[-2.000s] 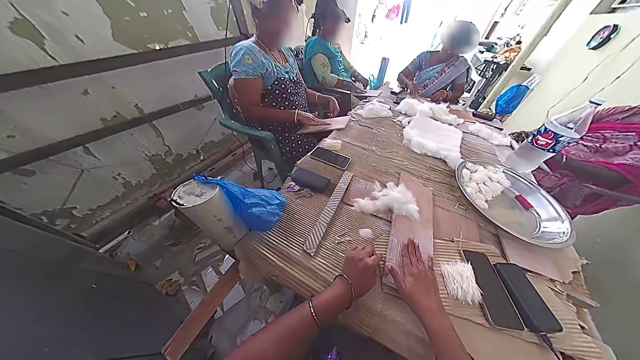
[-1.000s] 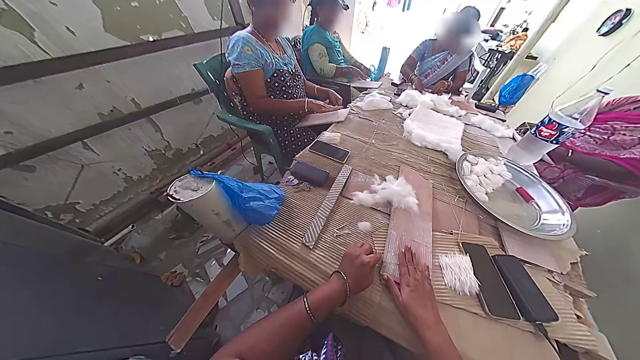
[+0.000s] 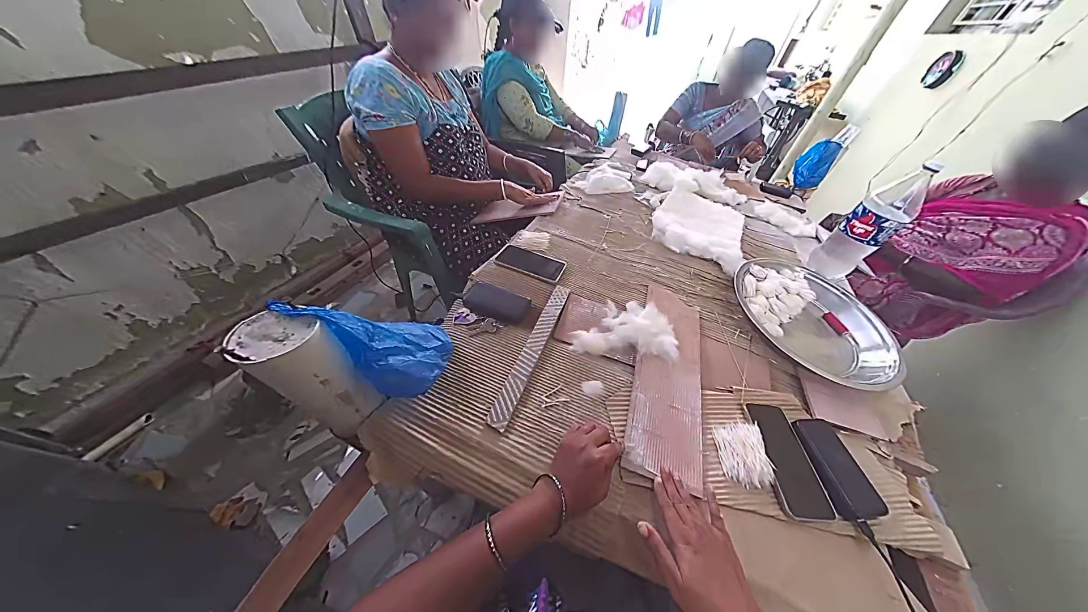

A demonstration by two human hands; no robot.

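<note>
My left hand (image 3: 586, 463), its fingers curled, rests on the corrugated cardboard beside the near left edge of a flat pinkish board (image 3: 665, 399); whether it pinches anything is hidden. My right hand (image 3: 693, 535) lies palm down with fingers spread, its fingertips at the board's near end. A loose tuft of white cotton (image 3: 633, 330) sits across the board's far part, with a small cotton ball (image 3: 592, 388) left of the board. To the right lies a bundle of thin white cotton wicks (image 3: 743, 455). A grey patterned strip (image 3: 529, 361) lies to the left.
Two dark phones (image 3: 790, 463) lie at right, one with a cable. Beyond are a steel tray (image 3: 884, 361) holding cotton pieces, a plastic bottle (image 3: 867, 225) and a cotton sheet (image 3: 699, 225). A blue plastic bag (image 3: 387, 353) hangs on a pale cylinder at left. Several people sit around the table.
My right hand has drawn back from the board's surface to its near end. My left hand stays beside the board, fingers still curled.
</note>
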